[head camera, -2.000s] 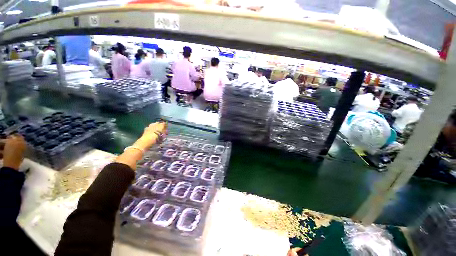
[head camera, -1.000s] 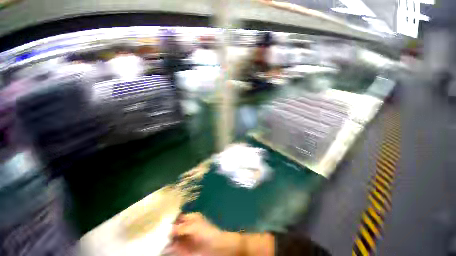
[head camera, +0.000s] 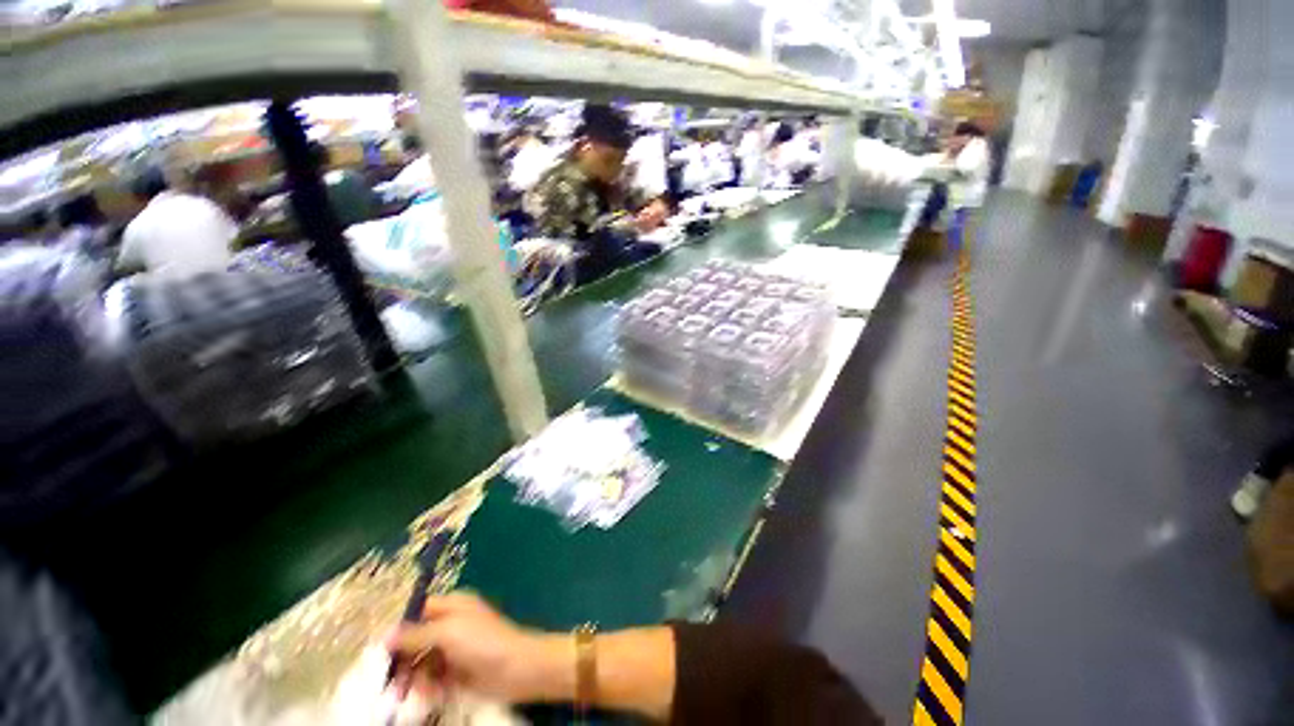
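My right hand (head camera: pixel 461 652), in a dark sleeve with a thin band at the wrist, is at the bottom, left of centre. Its fingers are closed on a slim dark pen-like tool (head camera: pixel 422 579) that points up and away. The hand is over the near end of the white work sheet (head camera: pixel 298 698), beside scattered tan pieces (head camera: pixel 329 610). Something pale and blurred lies under the fingers; I cannot tell what. My left hand is not in view.
Crumpled clear plastic bags (head camera: pixel 585 468) lie on the green bench mat (head camera: pixel 625 546). Stacked blister trays (head camera: pixel 727 345) stand farther along, more stacks (head camera: pixel 241 355) at left. A pale metal post (head camera: pixel 468 227) rises behind the mat. A seated person (head camera: pixel 585 192) is across the bench. Striped tape (head camera: pixel 954 496) marks the floor.
The view has swung right, bringing the aisle and bench end in. My left arm and the nearby open tray have left the picture. My right hand with the tool now shows more fully.
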